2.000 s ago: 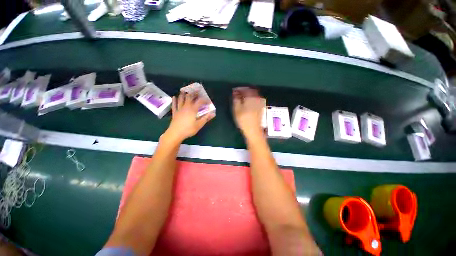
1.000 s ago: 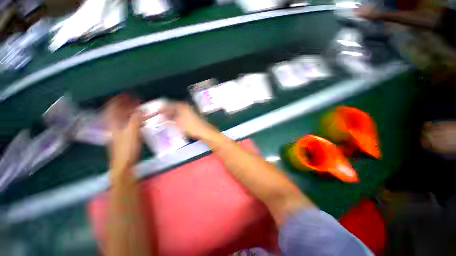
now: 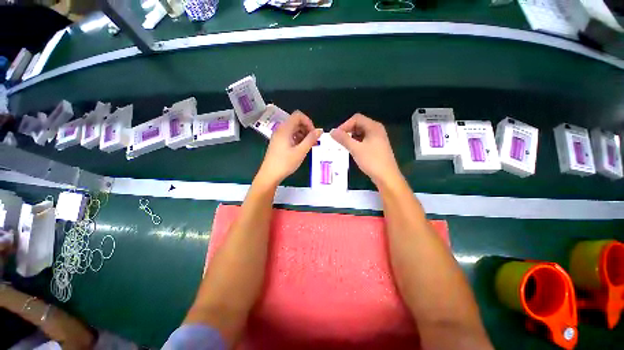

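A white retail box (image 3: 330, 164) with a purple rectangle on its front stands in front of me, over the near metal rail. My left hand (image 3: 294, 145) pinches the top left corner of this box with thumb and fingertips. My right hand (image 3: 364, 145) pinches its top right corner. The top flap is mostly hidden by my fingers. More white boxes with purple print lie on the dark green belt, a row at left (image 3: 216, 127) and a row at right (image 3: 477, 147).
A pink foam mat (image 3: 335, 273) lies under my forearms. Orange tape dispensers (image 3: 549, 294) are at right. Tangled pale loops (image 3: 76, 256) and a white box (image 3: 35, 236) are at left, near another person's arm (image 3: 48, 318). A metal rail (image 3: 404, 29) edges the belt's far side.
The view has swung right and back left. My hands, apart over the belt two seconds ago, are now together at the top of one box. The right-hand row now includes another box.
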